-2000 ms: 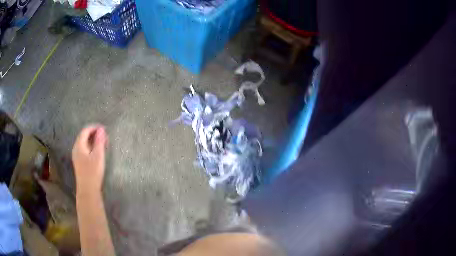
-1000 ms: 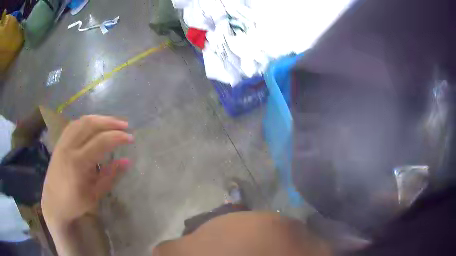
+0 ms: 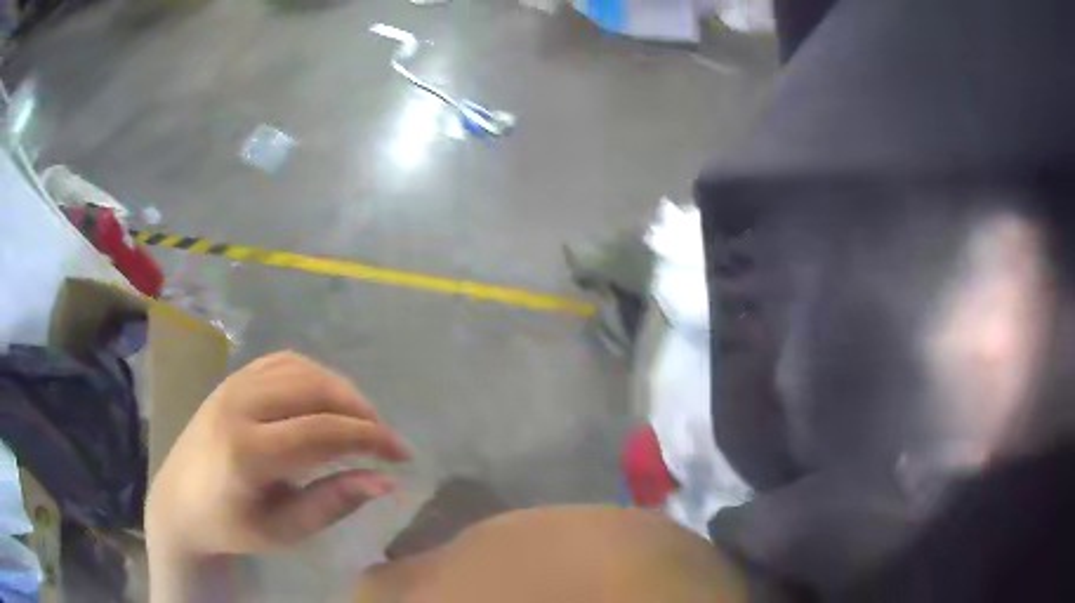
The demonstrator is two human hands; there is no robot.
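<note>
A large dark mass of garments (image 3: 813, 106) fills the right side, very close to the camera, with a straight lower-left edge and a blurred, partly shiny surface. My right hand (image 3: 996, 336) is a blurred skin-toned patch against this mass at the right, holding it; its fingers cannot be made out. My left hand (image 3: 277, 454) is at the lower left, away from the garments, with fingers loosely curled, thumb apart and nothing in it. A blurred skin-toned shape, perhaps a bare limb, crosses the bottom edge.
Grey floor (image 3: 472, 212) lies ahead with a yellow line (image 3: 424, 285), black-striped at its left end. A white and blue strip (image 3: 442, 94) lies on it. An open cardboard box (image 3: 183, 365) with dark contents is at left. White cloth (image 3: 684, 389) shows beside the dark mass.
The view has swung and moved over the floor; the blue tub has left view and the yellow line now crosses ahead. The dark mass stays at right. My left hand has swung forward, still empty.
</note>
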